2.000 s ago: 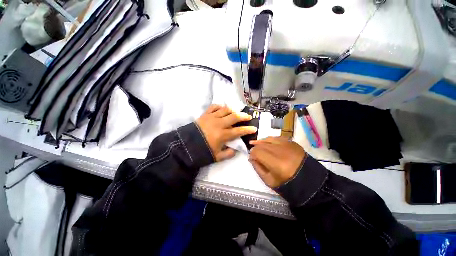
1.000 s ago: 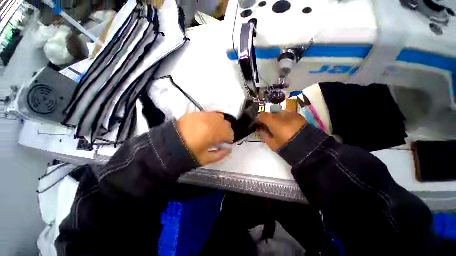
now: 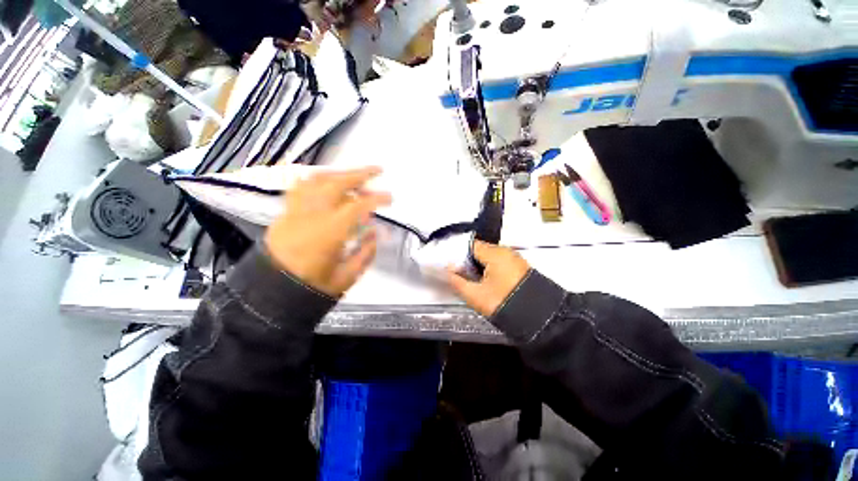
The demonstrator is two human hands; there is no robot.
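A white garment panel (image 3: 395,246) with a black edge line lies on the table left of the needle. A black fabric piece (image 3: 489,224) is beside the presser foot (image 3: 495,171). My right hand (image 3: 494,274) pinches the panel's right end just below the needle area, with thumb and fingers closed on it. My left hand (image 3: 329,225) is blurred over the left part of the panel, its fingers apart; nothing shows held in it. The sewing machine (image 3: 602,85) is white with a blue stripe.
A bundle of panels (image 3: 273,117) lies at left beside a grey round-vented device (image 3: 122,209). Right of the needle are a tan block (image 3: 549,197), a pink and blue tool (image 3: 587,195), a black fabric stack (image 3: 668,178) and a dark phone (image 3: 817,246). Blue plastic (image 3: 367,427) shows below the table.
My left hand has moved left and opened. The panel is now spread and partly raised toward the left. My right hand has moved slightly down and left, uncovering the tan block. The camera view has shifted.
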